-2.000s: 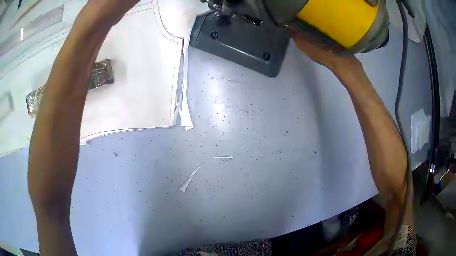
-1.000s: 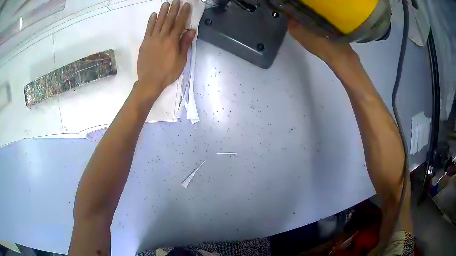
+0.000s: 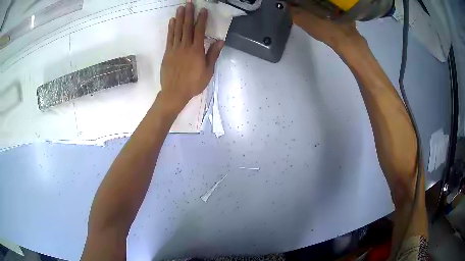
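Observation:
The white fabric lay (image 3: 125, 109) with thin drawn lines is at the left. My left hand (image 3: 189, 63) lies flat on it near its right cut edge, fingers slightly spread, holding nothing. The cutting machine's dark grey base plate (image 3: 262, 33) is at the top centre, right of my left hand. The yellow-banded motor (image 3: 331, 6) is cut off by the top edge. My right hand (image 3: 329, 29) is on the machine; its fingers are mostly hidden behind the motor. The blade cannot be seen.
A shiny dark weight (image 3: 87, 82) lies on the lay; a pale weight (image 3: 10, 98) is farther left. White offcuts (image 3: 217, 114) lie beside the cut edge, slivers (image 3: 214, 187) nearer me. A grey cable (image 3: 404, 76) crosses my right arm. Pale labels or papers (image 3: 437, 149) are at the right.
My left hand has come from beyond the top edge to lie on the lay. The machine has moved away from me and left across the table. The view has shifted slightly.

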